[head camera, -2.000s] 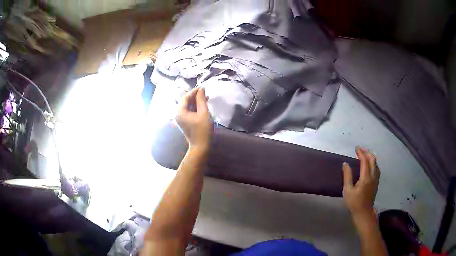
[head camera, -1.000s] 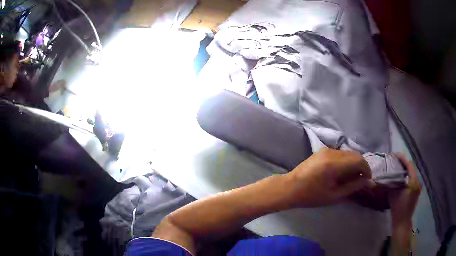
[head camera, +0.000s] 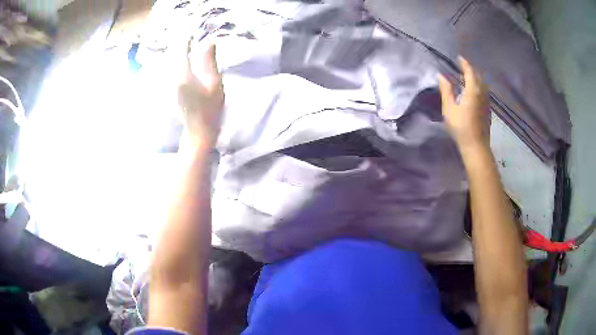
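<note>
A light grey garment piece (head camera: 340, 203) lies spread over the table in front of me, loosely wrinkled, with a dark gap across its middle. The sleeve board's outline is hidden under cloth. My left hand (head camera: 201, 98) is over the upper left of the cloth, fingers apart and pointing away, partly washed out by glare. My right hand (head camera: 465, 105) is at the upper right of the cloth, thumb and fingers apart. Neither hand visibly grips cloth.
The crumpled grey heap (head camera: 255, 33) lies at the far side. The flat stack of grey pieces (head camera: 516, 78) is at the far right. A red hose sleeve (head camera: 549, 242) and part of a dark iron (head camera: 510, 208) show beside my right forearm. A cloth bundle (head camera: 127, 288) hangs below left. Bright glare covers the left.
The sleeve board was bare, then my hands held bunched cloth at its right end; now grey cloth is spread over that area and my hands are wide apart. The view has shifted.
</note>
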